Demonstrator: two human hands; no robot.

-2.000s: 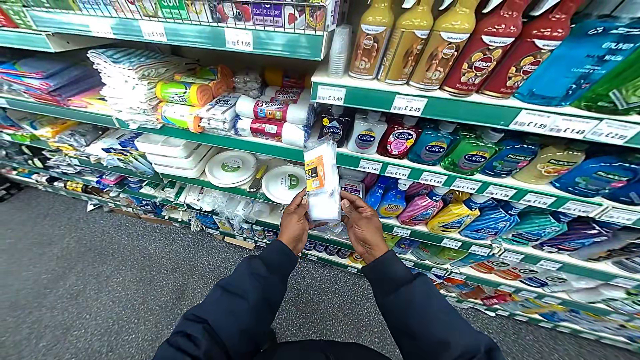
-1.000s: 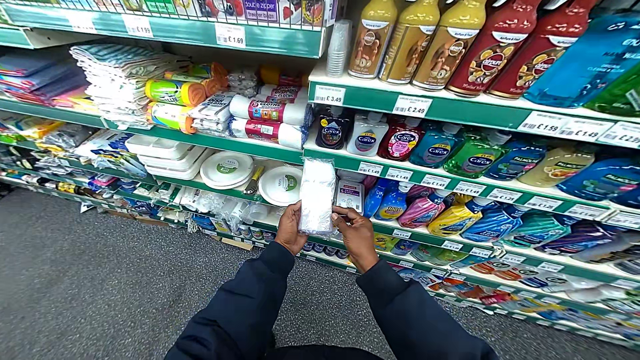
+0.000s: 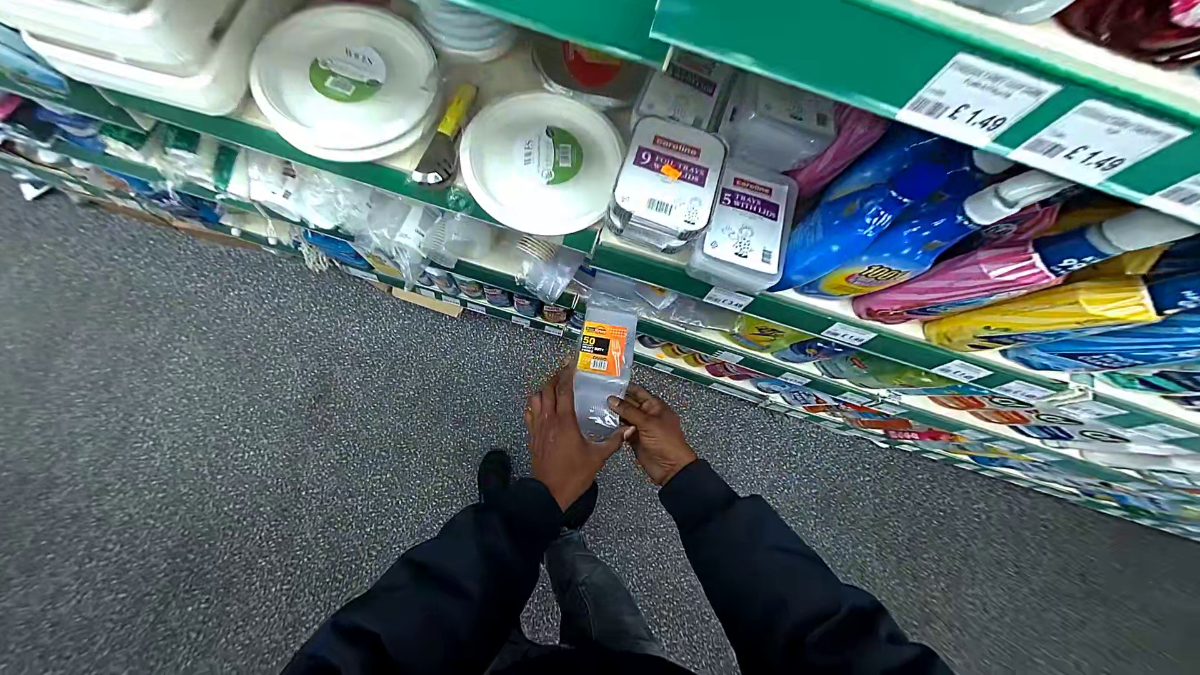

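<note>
A clear plastic pack of disposable forks [image 3: 600,398] with an orange and black label is held low in front of the shelves, label facing up. My left hand [image 3: 567,436] grips its lower left side. The thumb and fingers of my right hand [image 3: 654,429] hold its lower right edge. Above the pack, on a shelf, lie a white plate stack [image 3: 502,173], foil trays with lids [image 3: 667,187] and a second tray pack [image 3: 747,225].
Green-edged shelves [image 3: 806,314] run diagonally across the view. Blue, pink and yellow bottles [image 3: 1041,314] lie at the right. More white plates [image 3: 344,84] and a yellow-handled utensil [image 3: 445,136] are at the upper left. Grey speckled floor [image 3: 234,422] spreads below, with my shoe [image 3: 494,473] on it.
The view has tilted down strongly. The pack was turned from its labelled side to a plain white side one second ago; now the orange label faces me again. Both hands still hold it.
</note>
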